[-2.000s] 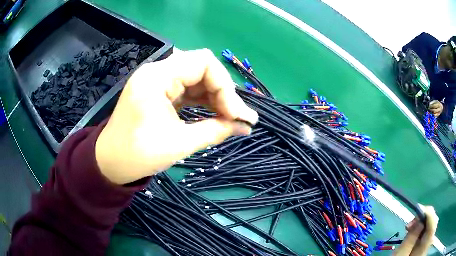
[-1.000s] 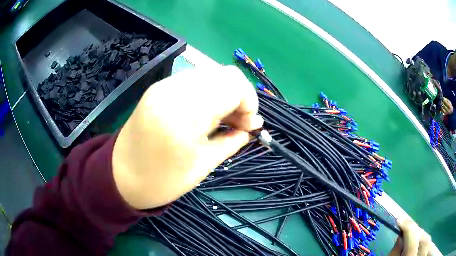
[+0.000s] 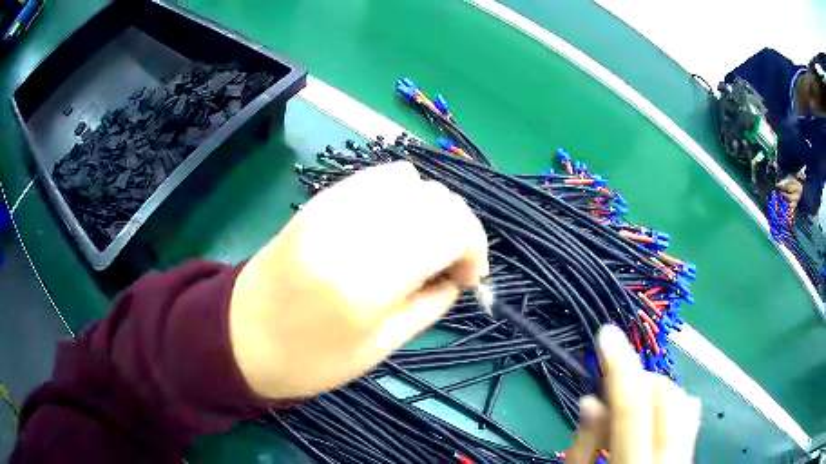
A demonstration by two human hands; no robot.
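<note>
My left hand (image 3: pixel 362 281), in a maroon sleeve, pinches the silver end of a black cable lead (image 3: pixel 542 339) in front of the main cable pile (image 3: pixel 543 237). Its fingertips hide whether a sleeve piece is on that end. My right hand (image 3: pixel 638 403), blurred and cut off by the bottom edge, grips the same lead farther down, at the lower right. The pile's blue and red ends lie to the right, its silver ends to the upper left.
A black parts tray (image 3: pixel 195 172) with loose black pieces stands at upper left. A second cable pile (image 3: pixel 362 421) lies at the bottom. White strips edge the green bench (image 3: pixel 507 91). At upper right a person (image 3: pixel 770 82) in dark blue works beside blue-ended cables.
My left hand has come down to the silver end and moved lower. My right hand has moved left and up along the lead, closer to my left hand.
</note>
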